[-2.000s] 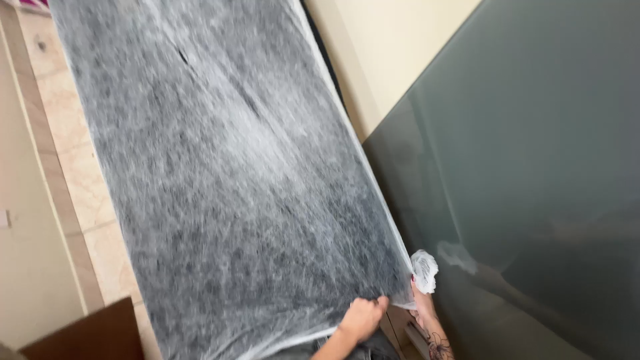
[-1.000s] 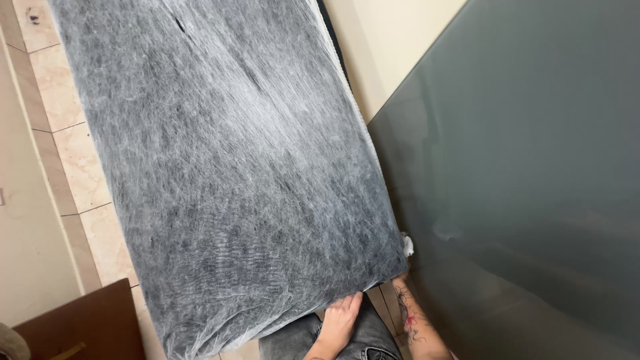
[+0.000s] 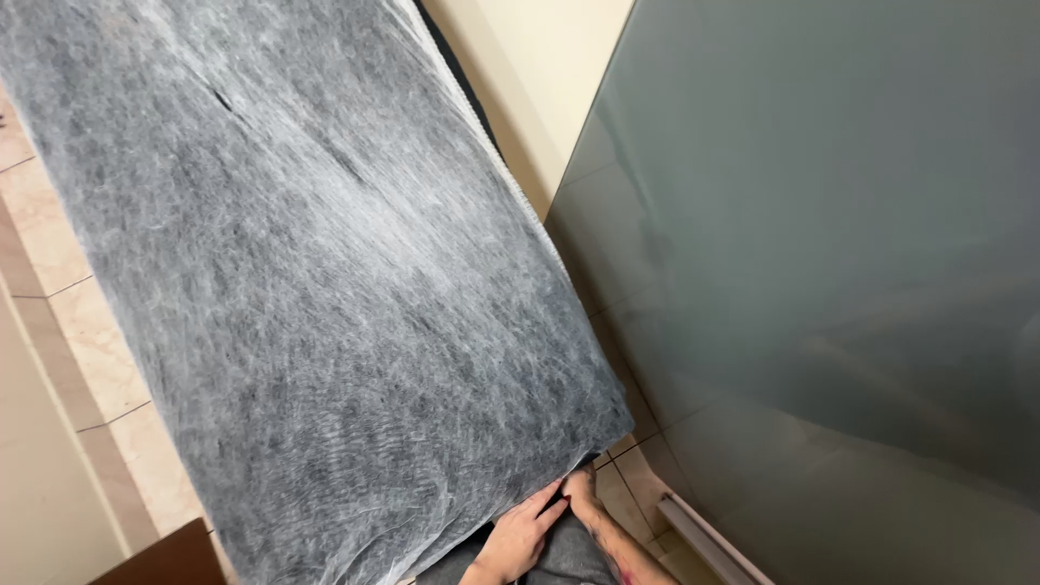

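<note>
A thin white non-woven cover (image 3: 349, 284), sheer and wrinkled, is stretched over a long dark padded bed or table that runs from the upper left to the bottom centre. At its near end, by the right corner, my left hand (image 3: 520, 532) has its fingers on the cover's edge. Close beside it, my right hand (image 3: 581, 487) reaches to the underside of the same edge, its fingertips mostly hidden. Dark padding shows below the edge near both hands and along the far right side. My tattooed right forearm comes up from the bottom.
A large greyish-green glass panel (image 3: 812, 244) stands close on the right, with a pale rail (image 3: 707, 540) low beside it. A cream wall (image 3: 536, 73) is behind. Floor tiles (image 3: 97, 325) run along the left, and a brown flat object (image 3: 166, 561) lies at the lower left.
The bunched white cover material at the near right corner, seen outside the edge earlier, no longer shows. My right hand has moved from that corner inward, under the near edge beside my left hand.
</note>
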